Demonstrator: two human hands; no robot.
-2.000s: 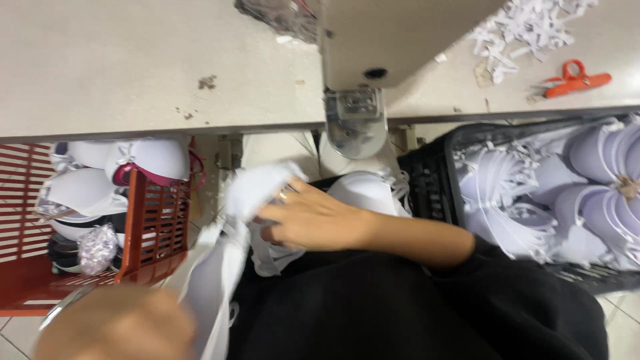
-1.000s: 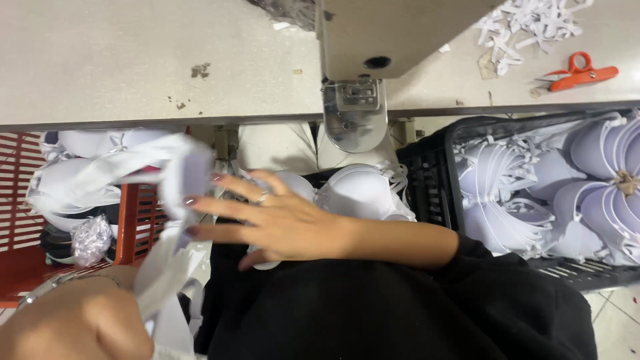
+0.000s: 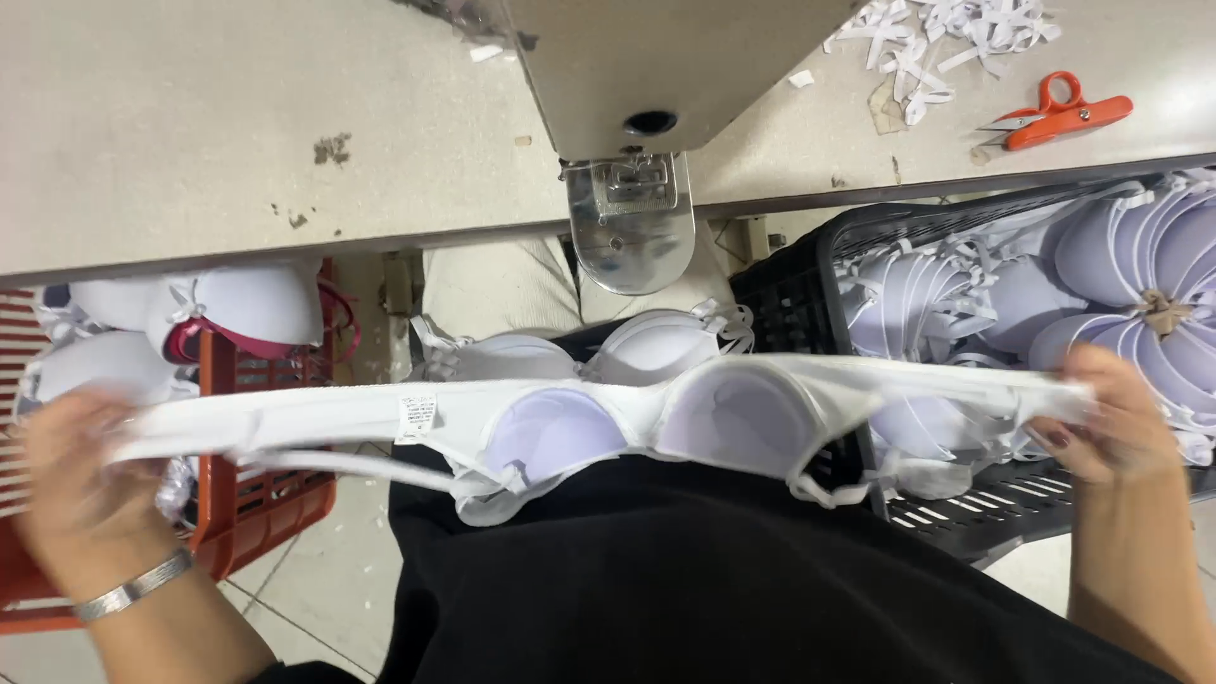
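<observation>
A white bra (image 3: 646, 418) with pale lilac cup linings is stretched across the view above my lap, its inner side up. My left hand (image 3: 85, 475), blurred and with a metal bracelet at the wrist, holds one end of its band. At the other end, my right hand (image 3: 1107, 418) grips the band over the black crate. A label with writing hangs on the band left of the cups. More white bra cups (image 3: 655, 347) rest on my lap behind the stretched one. Beyond them, the metal plate (image 3: 635, 228) of a sewing machine juts over the table edge.
The sewing machine head (image 3: 655, 66) stands over the table (image 3: 190, 123). Small white ribbon bows (image 3: 950, 38) and orange-handled thread snips (image 3: 1064, 114) lie at the right. A red basket (image 3: 266, 513) of bras stands left, a black crate (image 3: 788, 285) of bundled lilac cups right.
The bra was bunched at the left near both hands; now it is spread wide. My right hand has moved from the middle to the far right and holds the band's other end.
</observation>
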